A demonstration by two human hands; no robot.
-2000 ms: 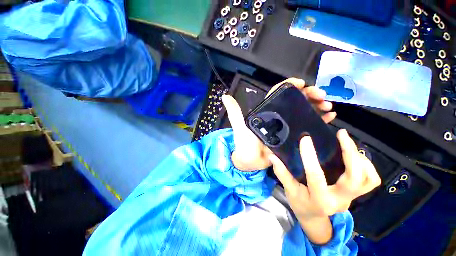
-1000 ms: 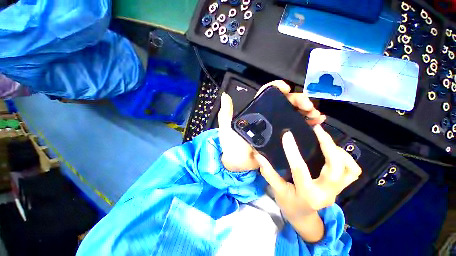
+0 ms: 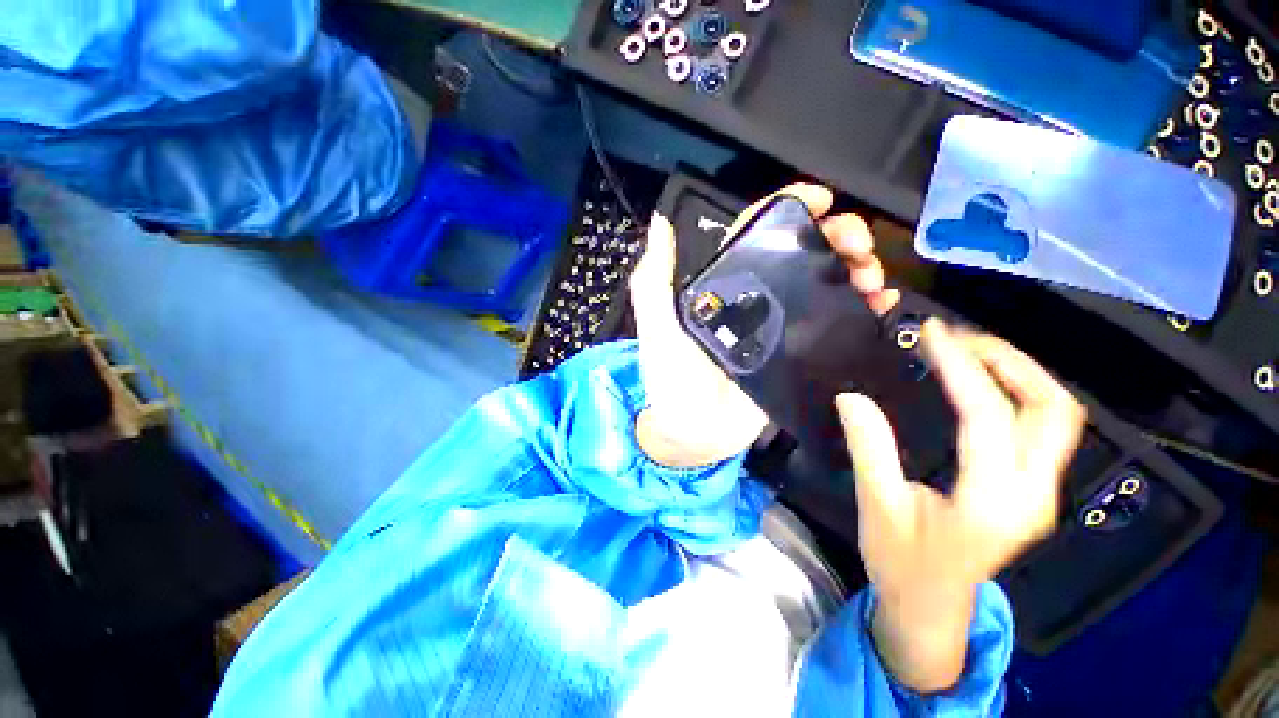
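A dark glossy covered phone lies tilted in my left hand. My left thumb is along its left edge and my fingertips wrap its upper right edge. Its round camera area, with small gold and white squares, shows at the phone's upper left. My right hand is just to the right of the phone, fingers apart, with nothing seen in it. Its thumb is over or near the phone's lower right; whether it touches is unclear. The phone's lower part blends into the dark tray behind.
The black phone tray lies under my hands, with dark phones in it. Above is the parts tray with rings, a blue back cover and a pale film sheet. Another person's blue sleeve is upper left, near a blue stool.
My right hand has lifted off the phone's back and moved to the right, its fingers opening. My left hand still holds the phone. The view has shifted slightly.
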